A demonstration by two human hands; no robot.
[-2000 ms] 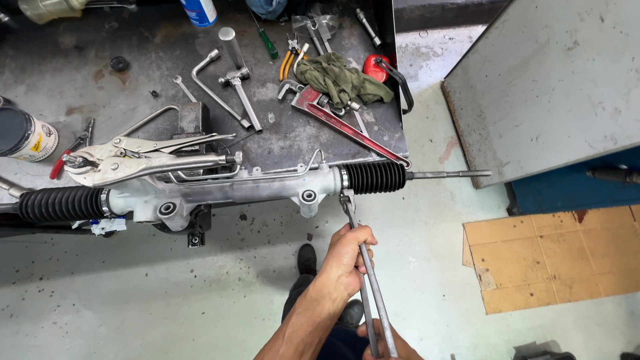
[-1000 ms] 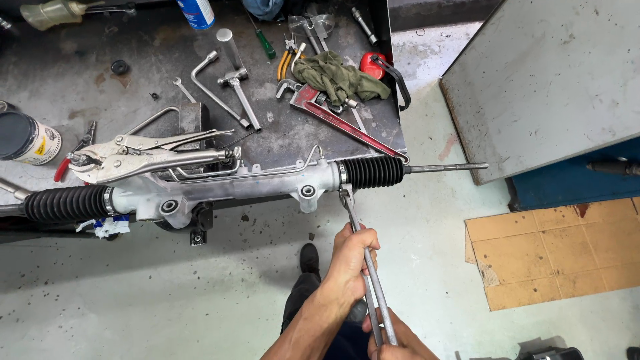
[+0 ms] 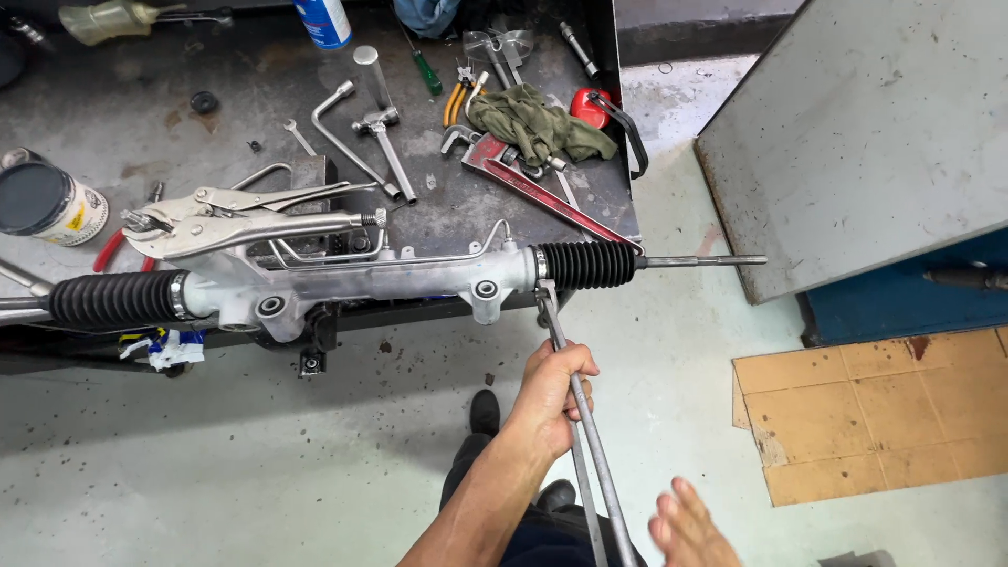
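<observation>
My left hand grips a pair of long-handled steel pincers near their head. Their jaws meet the metal clamp band at the inner end of the right black rubber bellows boot. That boot sits on a grey steering rack, from which a steel rod sticks out to the right. My right hand is off the handles, beside their lower ends, with nothing in it and its fingers partly blurred. A second bellows boot covers the rack's left end.
Locking pliers rest over the rack's left part. On the metal workbench lie a red pipe wrench, a green rag, a ball-peen hammer and a tin. A grey panel stands right; cardboard lies on the floor.
My right hand has let go of the pincers' handle ends and moved away to the right. My left hand still holds the pincers, whose jaws remain at the boot's clamp band.
</observation>
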